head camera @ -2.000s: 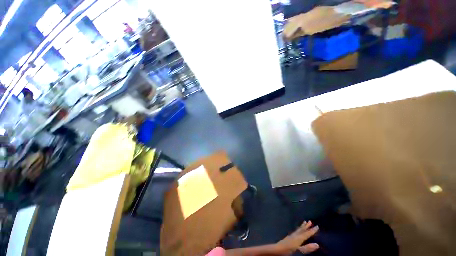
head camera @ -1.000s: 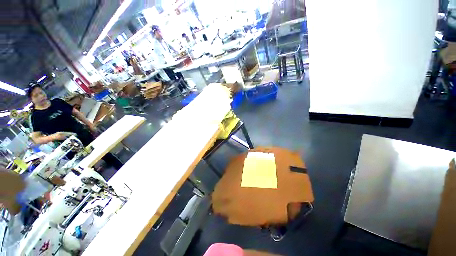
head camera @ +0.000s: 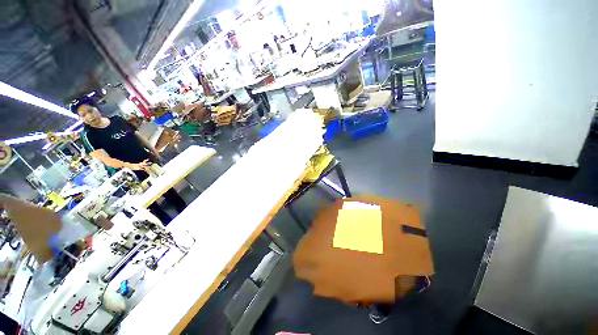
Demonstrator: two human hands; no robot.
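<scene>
A stack of brown cloth pieces [head camera: 321, 262] lies on a low stand in front of me, right of the long white table. A yellow sheet [head camera: 358, 228] lies on top of it, with a white edge showing behind. A small dark strip [head camera: 414, 230] lies on the right part of the cloth. Neither of my hands is in the picture. Only a small bit of pink [head camera: 292, 333] shows at the bottom edge.
A long white table [head camera: 216, 245] with yellow cloth at its far end stands left. A white sewing machine [head camera: 85, 304] is lower left. A person [head camera: 118, 141] stands behind it. A metal-topped table [head camera: 544, 262] is right, a white pillar [head camera: 515, 85] behind, and a blue bin [head camera: 366, 123] farther off.
The view has swung left, away from the large brown cloth on the right table. The outstretched hand seen two seconds ago is gone from the picture. The pink patch has sunk to the bottom edge.
</scene>
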